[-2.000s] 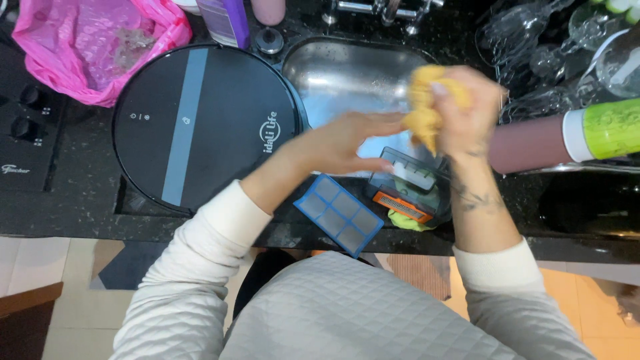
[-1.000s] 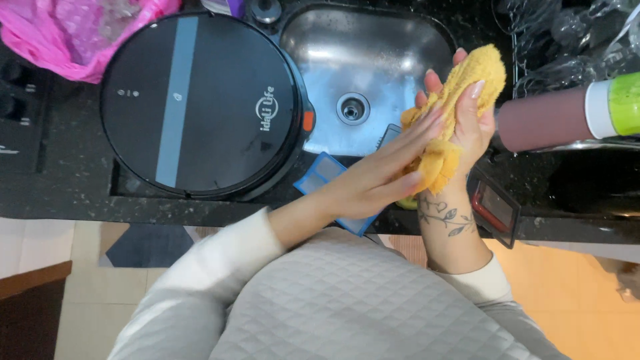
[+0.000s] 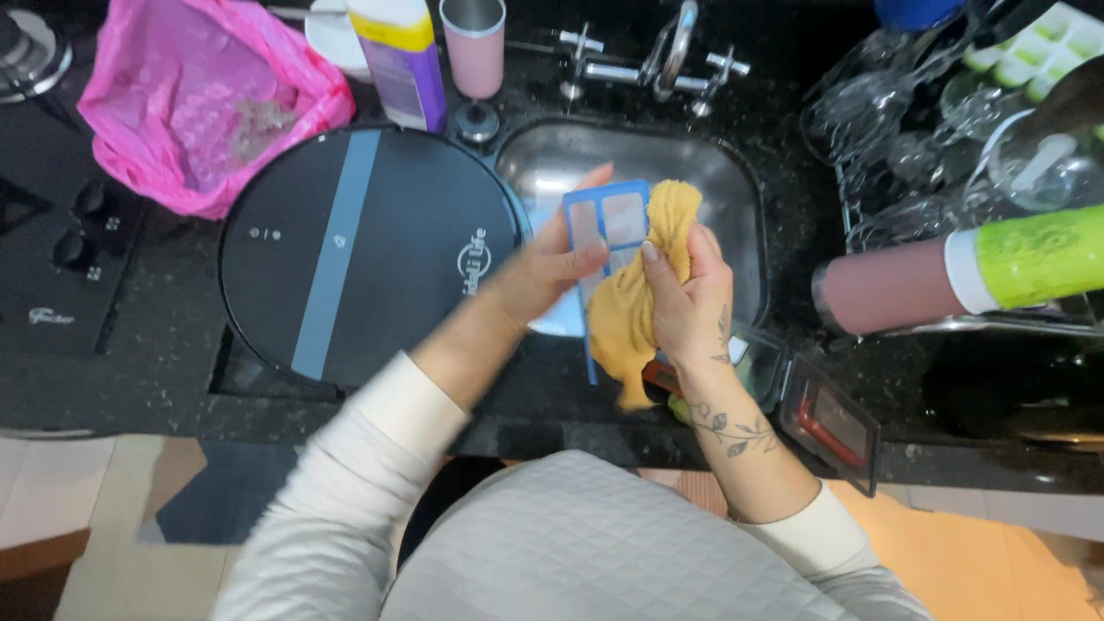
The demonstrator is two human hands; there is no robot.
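Over the front of the steel sink (image 3: 733, 172), my left hand (image 3: 548, 267) grips a blue-framed mesh filter (image 3: 623, 216) by its left side. My right hand (image 3: 690, 293) holds a crumpled yellow cloth (image 3: 625, 302), which covers the right and lower parts of the filter. A black robot vacuum cleaner (image 3: 414, 233) with a blue-grey stripe lies left of the sink. Behind my right wrist, on the counter's front edge, is a clear dustbin box (image 3: 759, 371) with an orange part, partly hidden; its dark-framed lid (image 3: 832, 423) stands swung out to the right.
A pink plastic bag (image 3: 181, 112) with grey fluff lies at the back left, beside a purple bottle (image 3: 401, 69) and a pink cup (image 3: 474, 52). The faucet (image 3: 673, 60) rises behind the sink. A rack of glassware (image 3: 914, 147) and a pink-and-green bottle (image 3: 897, 289) are at right.
My left hand has picked up the blue filter, which lay on the counter's front edge in the earlier frames. The yellow cloth, bunched between both hands one second ago, now hangs against the filter.
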